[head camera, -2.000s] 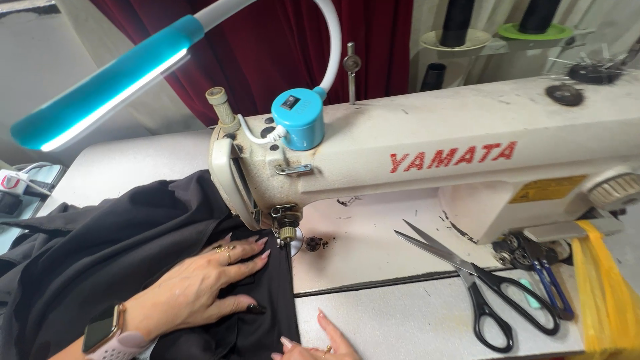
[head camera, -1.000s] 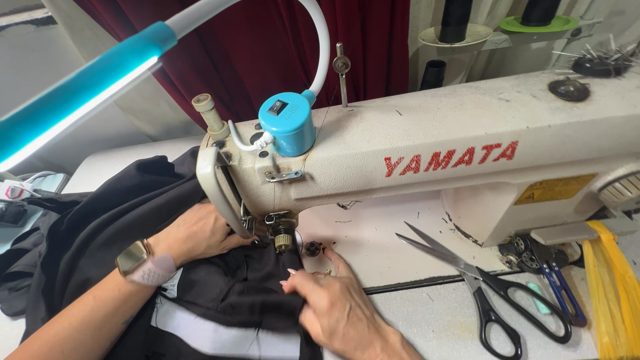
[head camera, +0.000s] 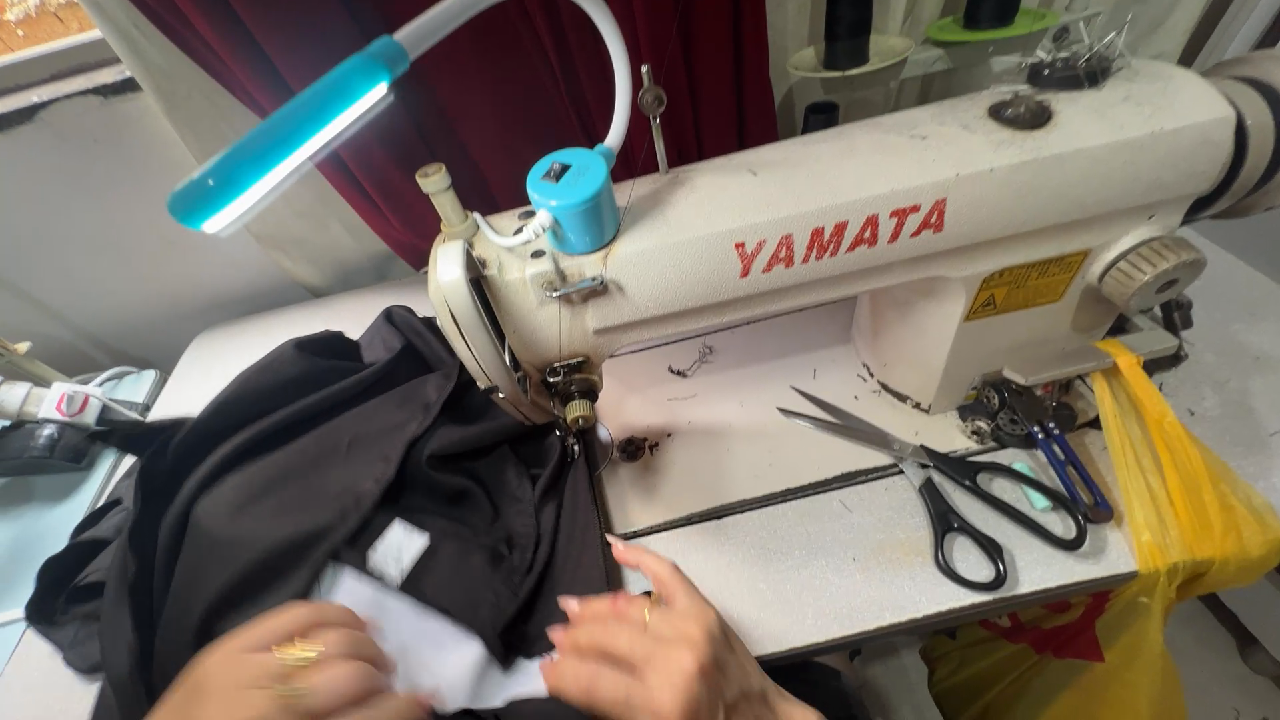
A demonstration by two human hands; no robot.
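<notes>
Black fabric (head camera: 290,440) lies bunched on the left of the sewing machine (head camera: 760,240), its right edge running under the presser foot (head camera: 572,440). At the bottom left, my left hand (head camera: 300,665), with gold rings and blurred by motion, is at a white piece of cloth or lining (head camera: 430,640) on the black fabric. My right hand (head camera: 650,640) pinches that white piece's right end between bent fingers, its index finger pointing up beside the fabric's edge. A small whitish patch (head camera: 398,552) shows on the fabric above the white piece. Whether my left fingers grip is unclear.
Black-handled scissors (head camera: 940,480) lie partly spread on the table right of the needle. Beyond them are blue-handled snips (head camera: 1070,470), metal bobbins (head camera: 1000,410) and a yellow plastic bag (head camera: 1160,490). A lit blue lamp (head camera: 290,135) arches over the machine head; a plug (head camera: 70,403) sits far left.
Both hands have moved away from the needle area toward the front of the table. The white piece, lying on the fabric one second ago, is now at my hands. The view has shifted.
</notes>
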